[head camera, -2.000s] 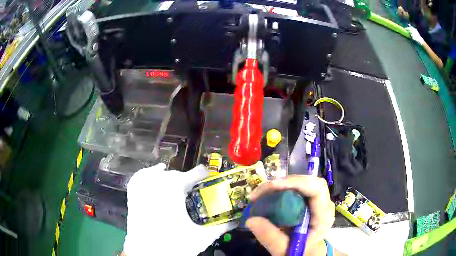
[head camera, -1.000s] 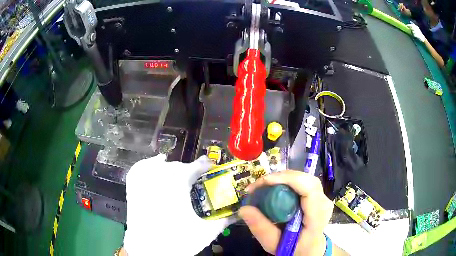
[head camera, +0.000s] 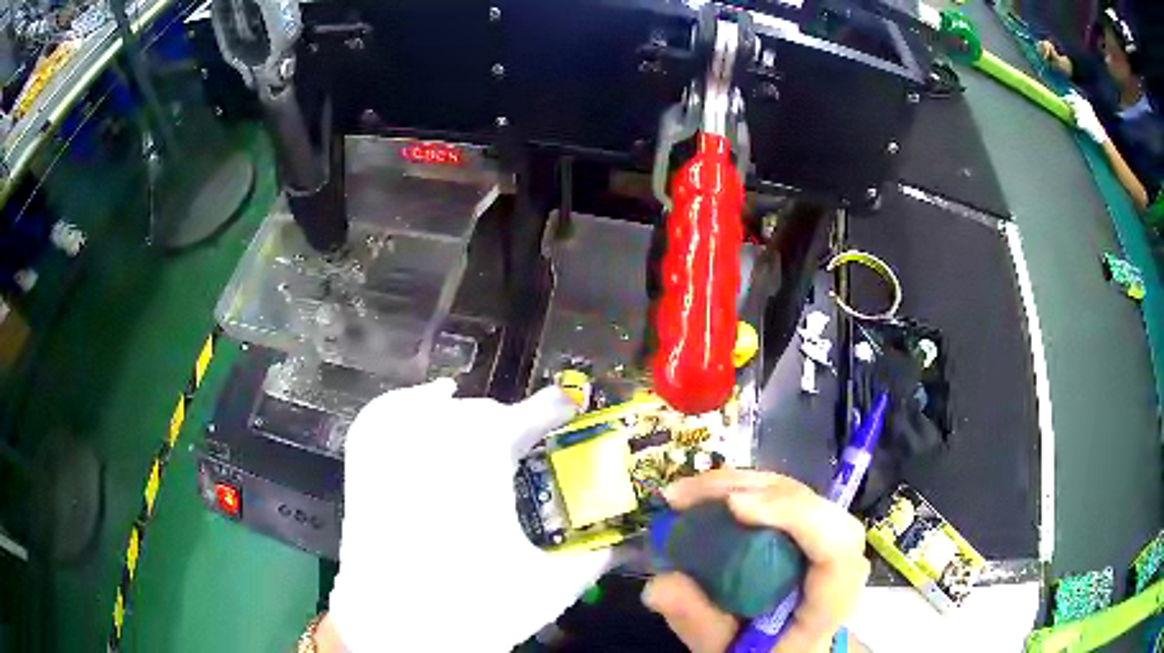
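Observation:
A power supply board (head camera: 600, 482) with a yellow block and yellow edges is held tilted in front of the right bay. My left hand (head camera: 440, 523), in a white glove, grips its left end. My bare right hand (head camera: 766, 561) holds a dark green screwdriver handle (head camera: 734, 559) at the board's right lower part; its tip is hidden. A purple-blue marker pen (head camera: 858, 447) passes through the same hand. The red ribbed clamp grip (head camera: 700, 281) hangs just above the board.
A clear pressure plate (head camera: 345, 293) covers the left bay. Right of the fixture are a yellow tape ring (head camera: 865, 283), white connectors (head camera: 813, 347), a black holder (head camera: 909, 383) and another board (head camera: 925, 546). A person's gloved hand (head camera: 1088, 117) shows beyond the conveyor (head camera: 1085, 255).
The fixture has shifted right in the picture. Both hands and the board have shifted slightly right too. The marker in my right hand now points further up and right.

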